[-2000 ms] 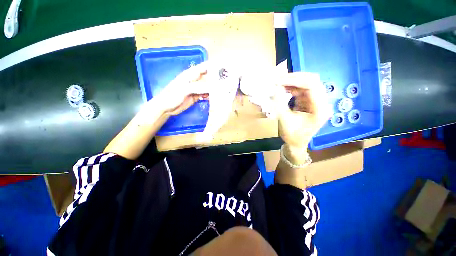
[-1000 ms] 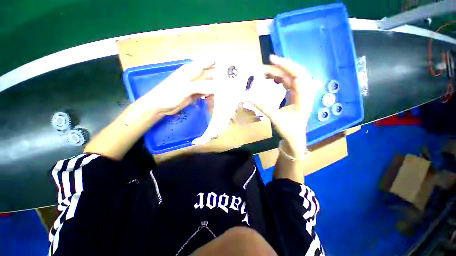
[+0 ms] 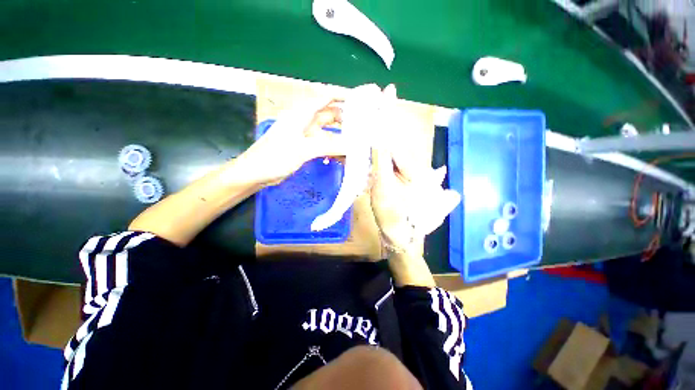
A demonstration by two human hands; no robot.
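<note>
A white curved housing (image 3: 352, 183) is held upright over the cardboard mat, its narrow end pointing down toward me. My left hand (image 3: 309, 137) grips its upper left side. My right hand (image 3: 392, 183) is at its upper right side, with fingertips near the top. Glare washes out the upper part of the housing and the fingers, so I cannot tell if a gear wheel sits in it. The blue small parts tray (image 3: 305, 234), with dark specks inside, lies below my left hand and the housing. White crumpled cloth (image 3: 438, 202) shows just right of my right hand.
A large blue bin (image 3: 499, 266) on the right holds several gear wheels (image 3: 501, 226). Two toothed wheels (image 3: 135, 159) lie on the dark bench at left. Two white housings (image 3: 354, 27) lie on the green belt beyond the white rail. Open cartons (image 3: 583, 354) stand on the blue floor.
The view has shifted, so more of the green belt and two housings on it show. My right hand has moved in closer beside the housing, its fingers now near the top.
</note>
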